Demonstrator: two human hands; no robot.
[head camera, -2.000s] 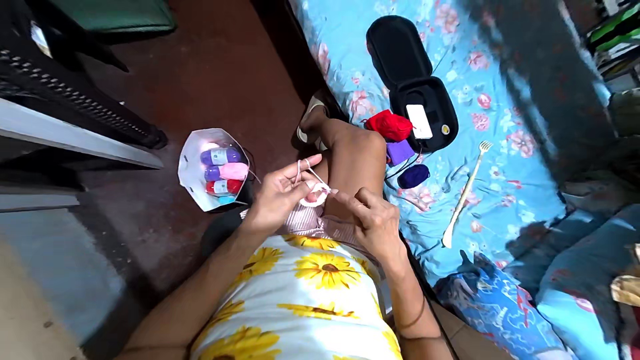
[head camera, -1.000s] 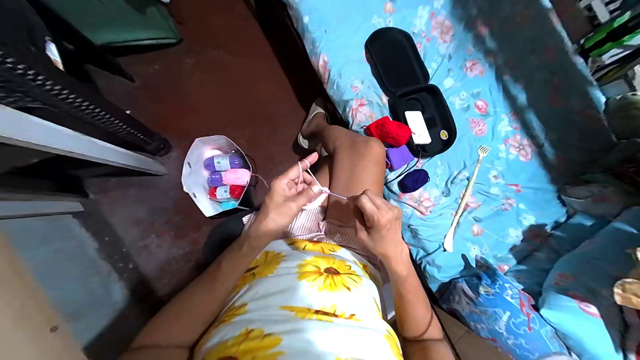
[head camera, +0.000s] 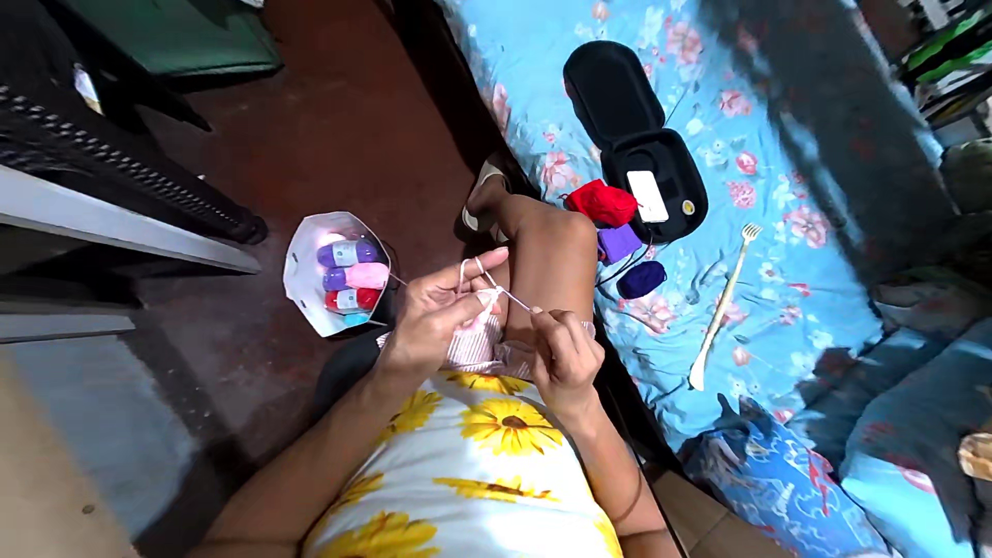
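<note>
Above my lap, my left hand (head camera: 438, 310) pinches a small piece of white crochet work (head camera: 488, 297), with pale yarn looped over its raised index finger. A thin crochet hook (head camera: 517, 301) runs from the work to my right hand (head camera: 568, 358), whose fingers are closed on its other end. The hook's tip is in or against the stitches; which one I cannot tell. From the left hand a strand leads toward a white container (head camera: 304, 288) holding purple, pink and red balls of yarn (head camera: 366, 276).
On the flowered bed sheet (head camera: 744, 101) to the right lie an open black case (head camera: 690, 167), red yarn (head camera: 603, 203), a purple piece (head camera: 618, 244), dark blue yarn (head camera: 642, 279) and a fork-ended stick (head camera: 725, 310). A black chair-like item (head camera: 132, 170) stands at left.
The left index finger and its yarn loop have shifted slightly, and the right hand with the hook has moved a little away from the left hand since the oldest frame.
</note>
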